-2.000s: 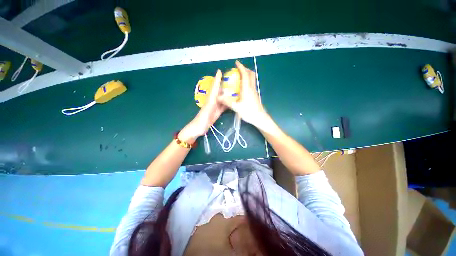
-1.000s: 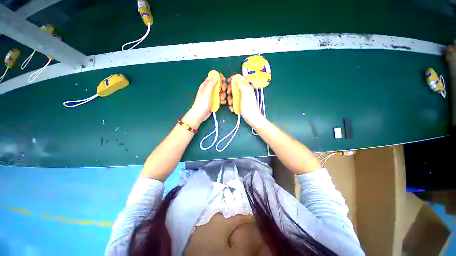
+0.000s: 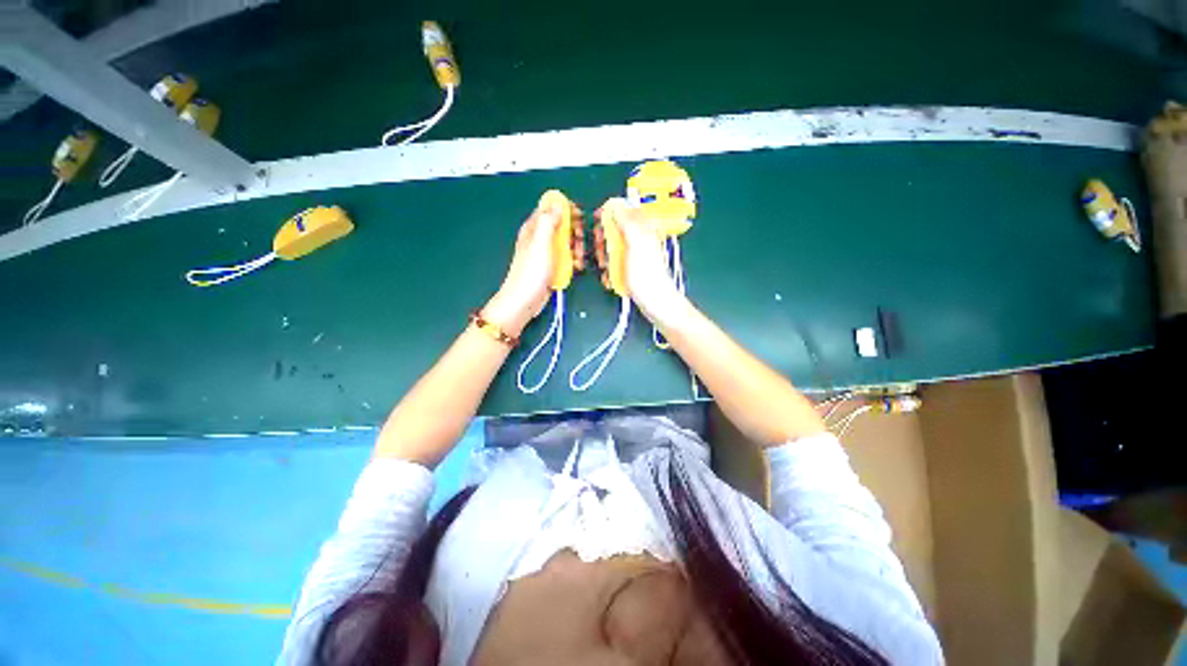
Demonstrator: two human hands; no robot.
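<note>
My left hand is closed around a yellow handheld unit, held on edge with its white cord loop hanging towards me. My right hand grips another yellow unit, also on edge, its cord loop hanging down. The two hands are side by side with a narrow gap between them, over the dark green surface. A further yellow unit with blue marks lies face up just beyond my right hand, its cord running towards me beside that hand.
Single yellow units lie at the left and far right. Several more lie beyond the white rail. A small white block and dark strip are on the near right. An open carton stands below. Another person's arm shows at the right edge.
The two units in my hands have been turned on edge since the earliest frame, and one unit now lies beyond my right hand. Units beyond the rail have shifted right.
</note>
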